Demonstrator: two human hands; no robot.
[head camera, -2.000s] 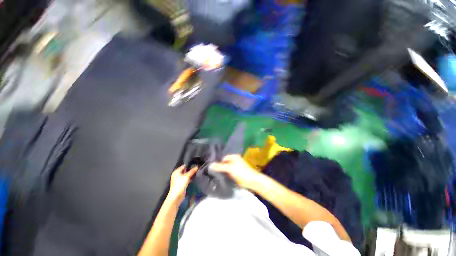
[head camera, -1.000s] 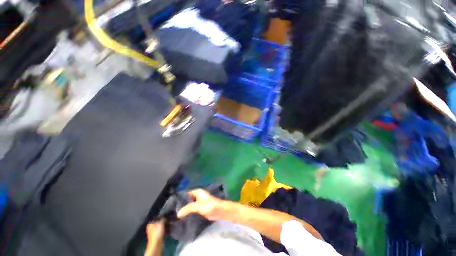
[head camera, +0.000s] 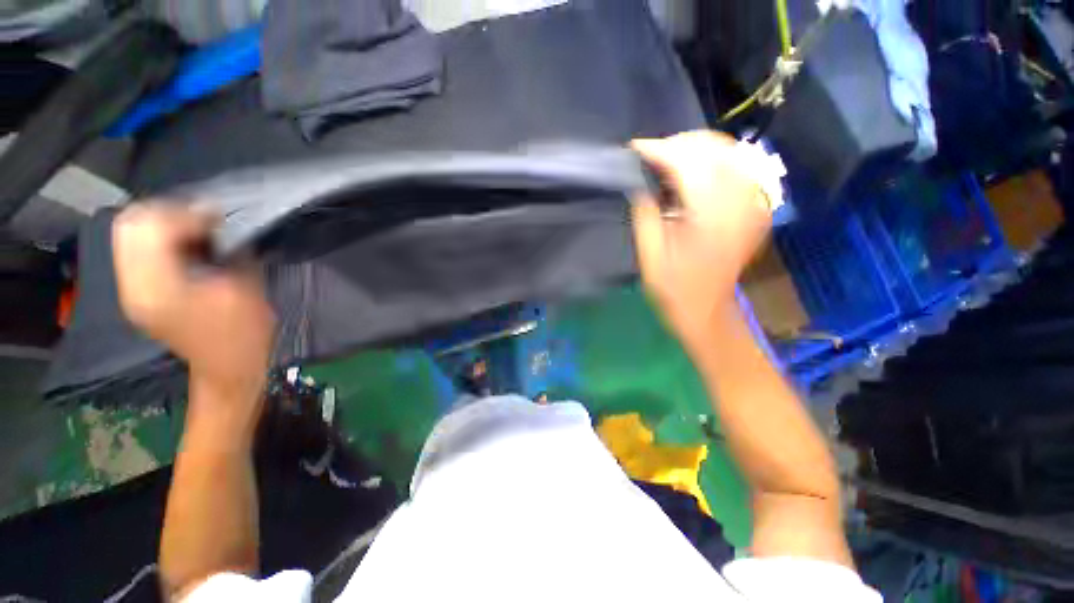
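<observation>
A dark grey garment piece (head camera: 471, 177) is stretched between my hands above the pressing table (head camera: 554, 71), its upper edge bowed. My left hand (head camera: 194, 283) grips its left end and is blurred. My right hand (head camera: 707, 212) grips its right end. The fingers of both hands are partly hidden by the cloth or by blur. A grey pile with layered edges (head camera: 118, 318) lies at the left, partly behind my left hand. The iron's body cannot be made out near my right hand.
A folded grey heap (head camera: 347, 65) lies on the table's far side. Blue crates (head camera: 836, 277) stand at the right. A yellow cloth (head camera: 654, 454) lies on the green floor (head camera: 601, 336). A yellow hose (head camera: 783, 35) hangs at the upper right. Black covered material (head camera: 978, 389) is at the far right.
The view has turned to face the table. My hands have moved up from low beside the table's edge and spread apart, and the bunched grey cloth is now stretched between them over the table.
</observation>
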